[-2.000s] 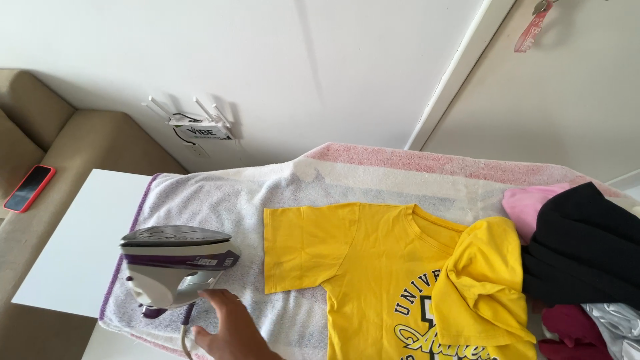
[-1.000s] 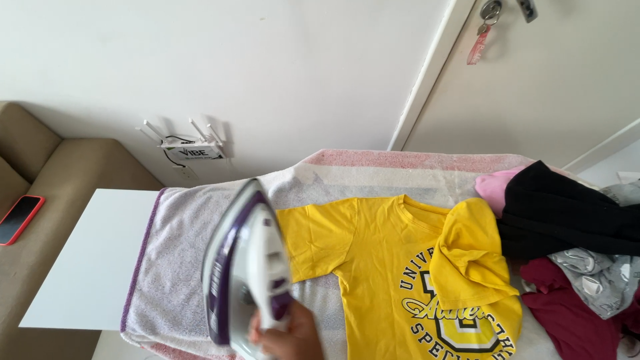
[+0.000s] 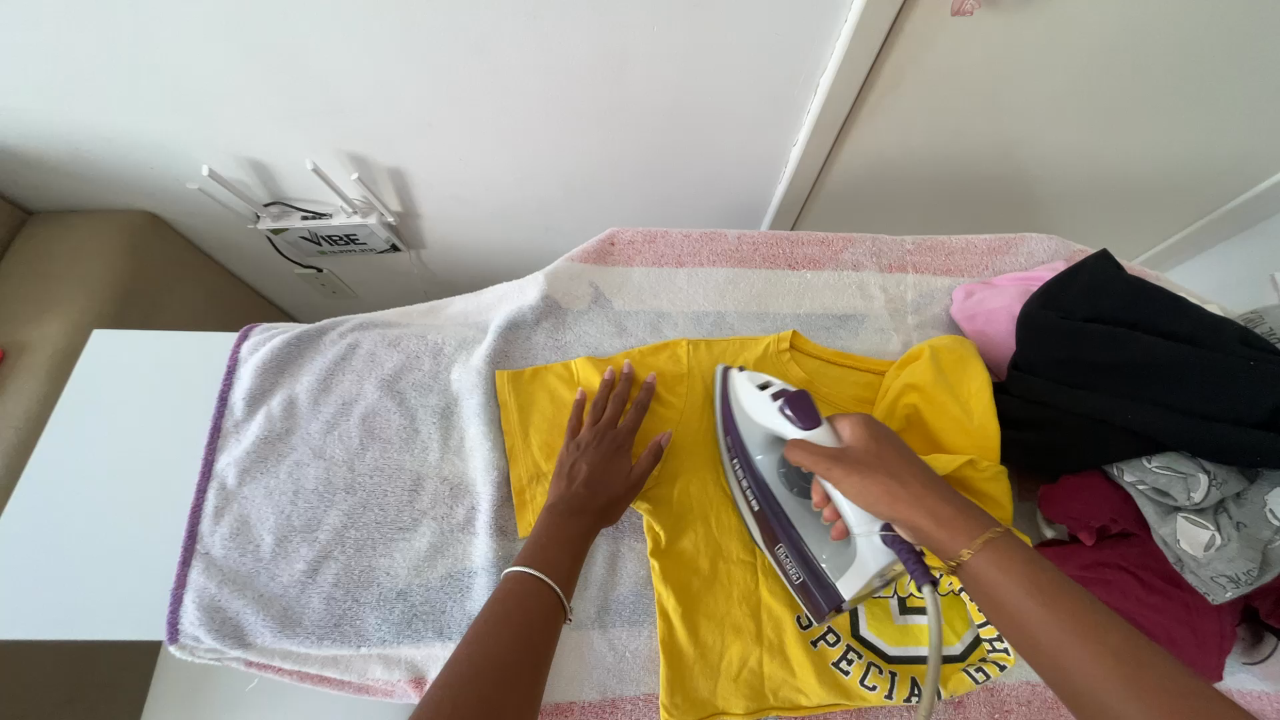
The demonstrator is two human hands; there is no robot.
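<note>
A yellow T-shirt [image 3: 700, 560] with a dark printed design lies on a towel [image 3: 340, 500], its far-right part folded over on itself. My left hand [image 3: 605, 450] rests flat on the shirt near the left sleeve, fingers slightly apart, holding nothing. My right hand [image 3: 860, 475] is closed around the handle of a white and purple clothes iron [image 3: 785, 500]. The iron is over the shirt's chest, right of my left hand, its tip toward the neckline; its soleplate is hidden. A pale cord runs from its heel down to the bottom edge.
Black [image 3: 1140, 370], pink [image 3: 1000, 310], maroon [image 3: 1140, 590] and grey printed [image 3: 1200, 500] garments lie heaped at the right. A white surface [image 3: 100, 480] shows left of the towel, beside a beige sofa [image 3: 130, 260]. A white router [image 3: 335, 238] with antennas is mounted on the wall behind.
The iron, beside the shirt on the left two seconds ago, has moved right onto the shirt in my right hand. My left hand now lies on the shirt near the sleeve.
</note>
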